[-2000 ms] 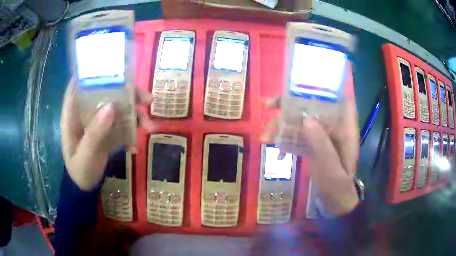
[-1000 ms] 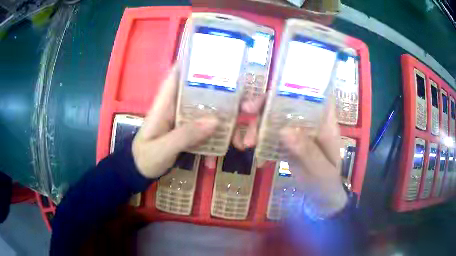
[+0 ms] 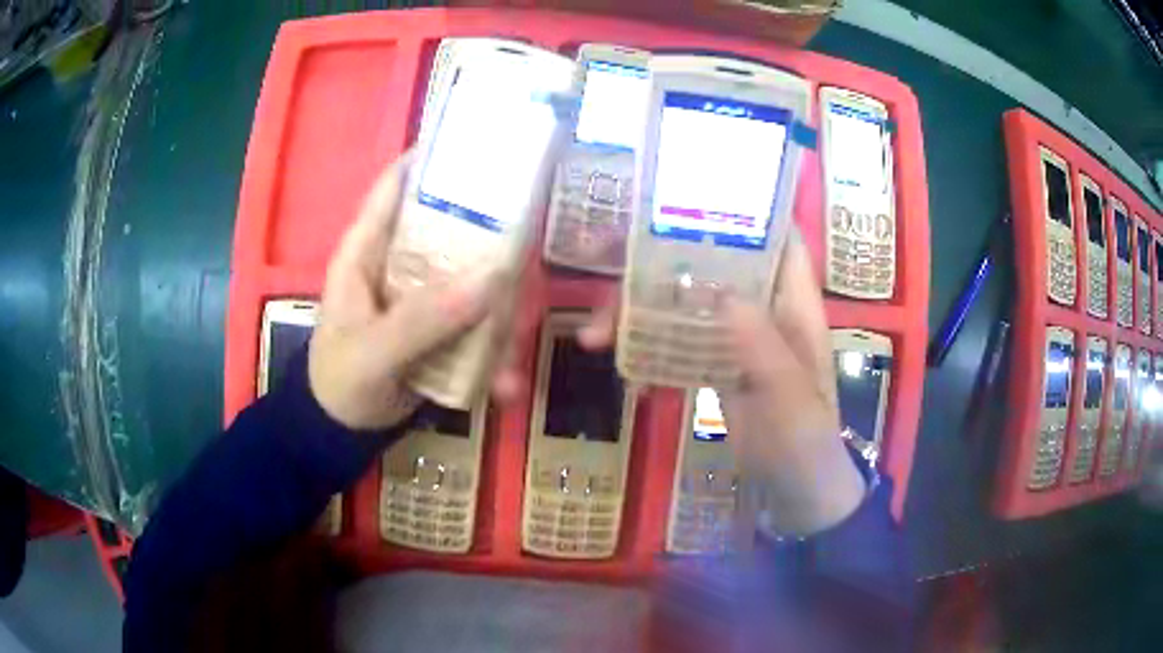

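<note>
My left hand (image 3: 370, 325) holds a gold handset (image 3: 478, 191), tilted and blurred, its screen lit white, the thumb over its keypad. My right hand (image 3: 791, 383) holds another gold handset (image 3: 708, 217), more upright, its screen white-blue with a pink strip, the thumb on its keypad. Both are held above a red phone tray (image 3: 250, 230) with two rows of pockets. Several gold handsets lie face up in it, such as one dark-screened handset (image 3: 574, 447) in the near row and one lit handset (image 3: 857, 191) at the far right. The far left pocket holds no phone.
A second red tray (image 3: 1014, 306) with gold handsets stands at the right. A blue pen (image 3: 963, 306) and a dark pen (image 3: 991, 370) lie between the trays. A shiny clear strip (image 3: 96, 255) runs along the bench at left. Part of a brown box (image 3: 784, 15) is at the far edge.
Both hands came inward over the tray from wide apart. In the last second both handsets shifted slightly left and the left one tilted. The view of the tray moved slightly too.
</note>
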